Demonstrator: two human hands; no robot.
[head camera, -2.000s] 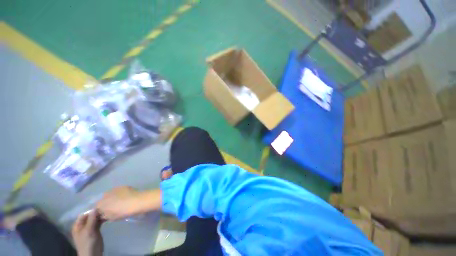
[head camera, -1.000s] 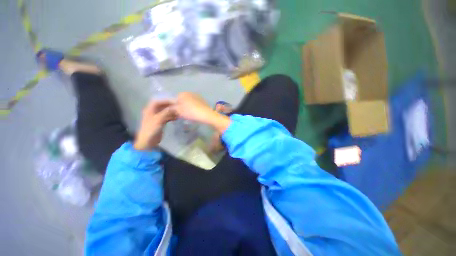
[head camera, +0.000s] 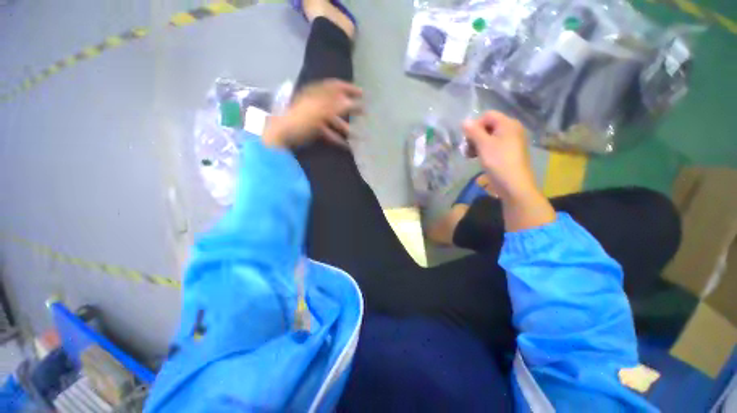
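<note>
My left hand (head camera: 317, 114) is blurred over my outstretched left leg, fingers apart, with nothing visible in it. My right hand (head camera: 499, 147) has thumb and fingers pinched on the edge of a clear poly bag (head camera: 465, 103), nearly invisible against the floor. A cluster of small silvery packets (head camera: 430, 159) with a green sticker lies between my feet, just left of my right hand. A large pile of bagged dark parts (head camera: 558, 68) with white labels and green stickers lies beyond my right hand. A smaller group of bags (head camera: 222, 137) lies left of my left leg.
A pale yellow sheet (head camera: 410, 232) lies on the floor between my legs. An open cardboard carton (head camera: 701, 230) stands at the right edge. A bright smartphone (head camera: 638, 377) shows by my right sleeve. A blue board (head camera: 101, 339) and other goods stand at the lower left.
My view has turned left. My hands were together between my legs; now they are apart, the left over my left leg near the smaller bag group, the right near the large pile.
</note>
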